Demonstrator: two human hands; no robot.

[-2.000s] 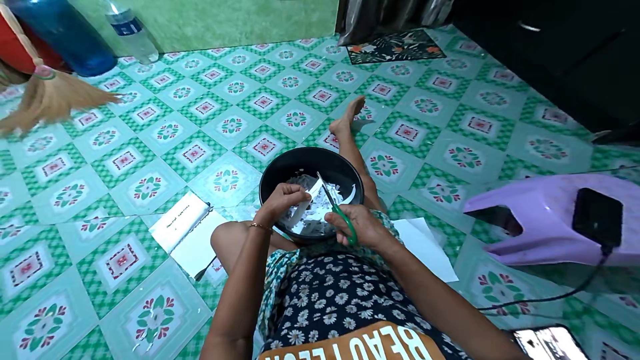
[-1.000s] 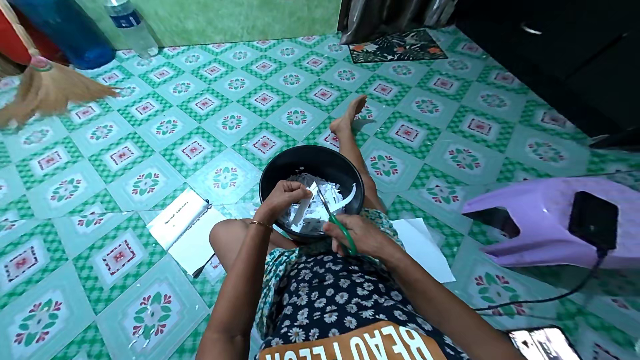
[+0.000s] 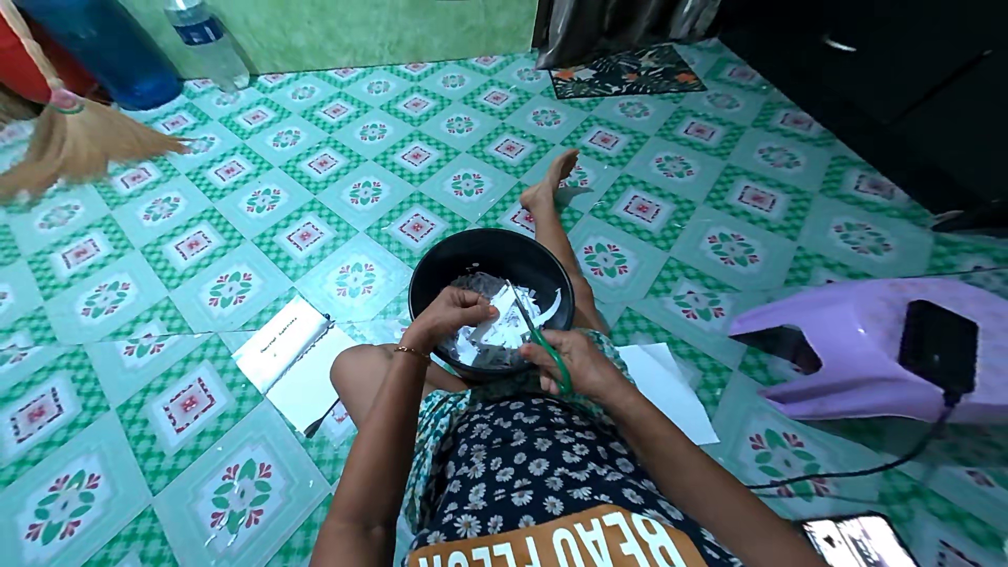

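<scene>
A round black pot (image 3: 431, 264) rests on the floor between my legs, with many cut scraps of white paper (image 3: 492, 346) inside. Over its left part, my left hand (image 3: 457, 315) pinches a small piece of white paper (image 3: 504, 303) between thumb and fingers. My right hand (image 3: 575, 362), at the pot's near right rim, grips green-handled scissors (image 3: 561, 364) whose blades point up and left, beside the held paper. A curved white strip lies at the pot's right inner side. How far apart the blades are is hard to tell.
An opened notebook (image 3: 287, 346) with writing lies left of my knee, and white sheets (image 3: 669, 390) lie to the right. Farther right is a purple plastic stool (image 3: 843, 339) bearing a black device (image 3: 937, 346) with a cable. A lit phone (image 3: 854, 539) is near the bottom right; a broom (image 3: 87, 142) stands far left.
My hands stay over the pot, with small shifts of the scissors and the paper. The held paper looks smaller than two seconds ago.
</scene>
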